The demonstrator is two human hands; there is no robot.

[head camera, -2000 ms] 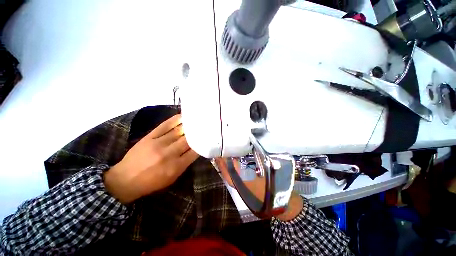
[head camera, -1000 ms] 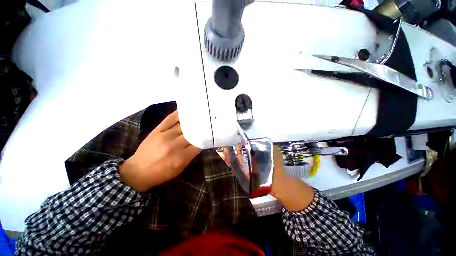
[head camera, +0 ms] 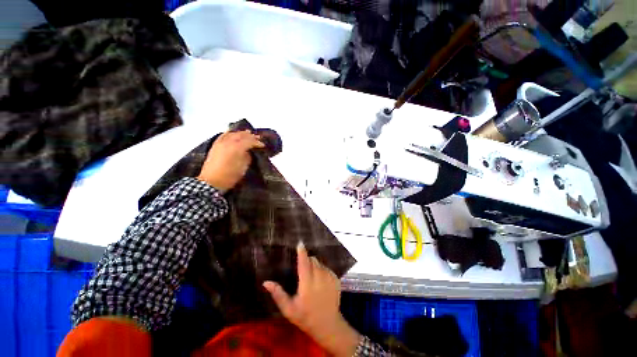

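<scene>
The dark brown plaid panel (head camera: 269,209) lies at the table's front left of the sewing machine, its near part hanging over the edge. My left hand (head camera: 232,159) grips its far edge, fingertips at a small near-black piece (head camera: 269,141). My right hand (head camera: 314,296) is low over the panel's near part, index finger and thumb spread; whether it touches the cloth is unclear. The white machine head (head camera: 361,157) is right of the panel, apart from it. Scissors with green and yellow handles (head camera: 400,236) lie beneath the machine arm.
Tweezers (head camera: 447,159) rest on the machine. Dark scraps (head camera: 471,251) lie right of the scissors. A plaid bundle (head camera: 84,97) covers the table's far left. A white tray (head camera: 258,31) stands behind. Blue crates (head camera: 24,279) are at left and below the table edge. A thread stand and metal cylinder (head camera: 513,120) are behind the machine.
The view has pulled back and shows more table. Both hands and the panel have moved left, away from the needle area. The right hand has come out from behind the machine head, fingers spread.
</scene>
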